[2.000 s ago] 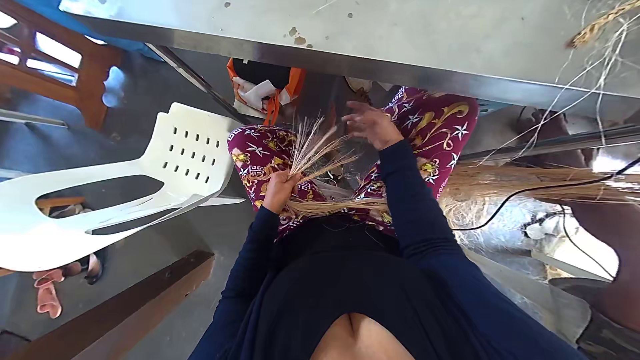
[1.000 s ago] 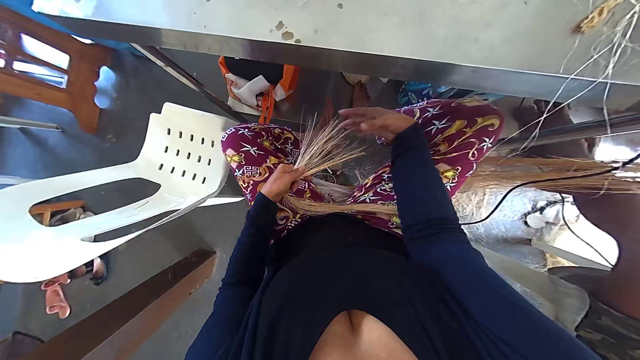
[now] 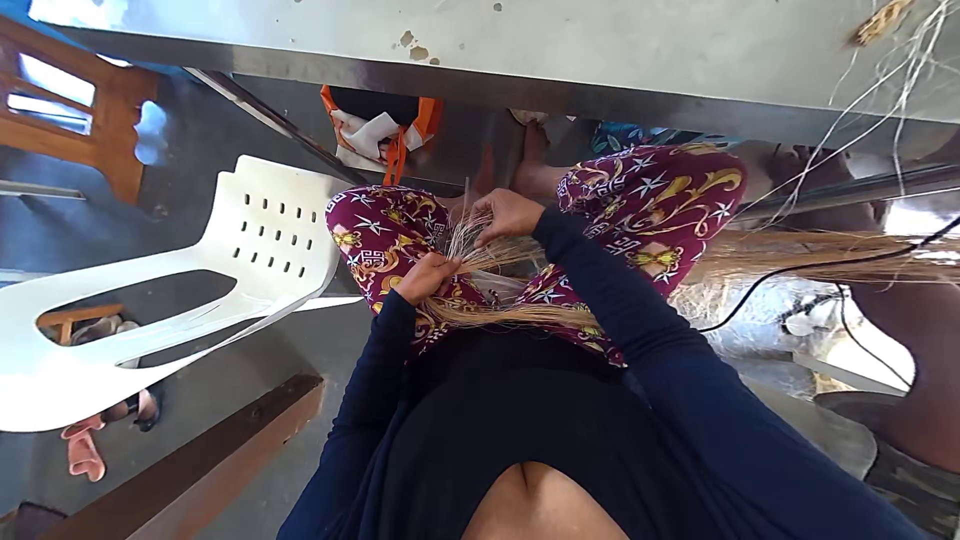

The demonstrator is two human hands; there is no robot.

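Note:
My left hand (image 3: 427,277) grips a bundle of thin straw-coloured fibres (image 3: 506,255) over my lap, with the loose ends fanned out beyond the fist. At the upper edge of that fan is my right hand (image 3: 511,216), its thumb and fingers bent in among the strands; whether they pinch any is not clear. Another hank of long fibres (image 3: 517,315) lies across my lap, close to my waist, on the maroon patterned trousers (image 3: 645,195). Part of the bundle is hidden by my left fingers.
A grey table (image 3: 600,52) runs across the top, with loose pale strands (image 3: 885,112) hanging over its edge. A white plastic chair (image 3: 277,225) stands at left, an orange-trimmed bag (image 3: 379,127) under the table. Long fibres (image 3: 825,255) and a black cable (image 3: 795,270) lie at right.
My right hand has moved from above and right of the fibre ends, where it was held apart with spread fingers, down and left to the fan. My left hand keeps its grip on the bundle.

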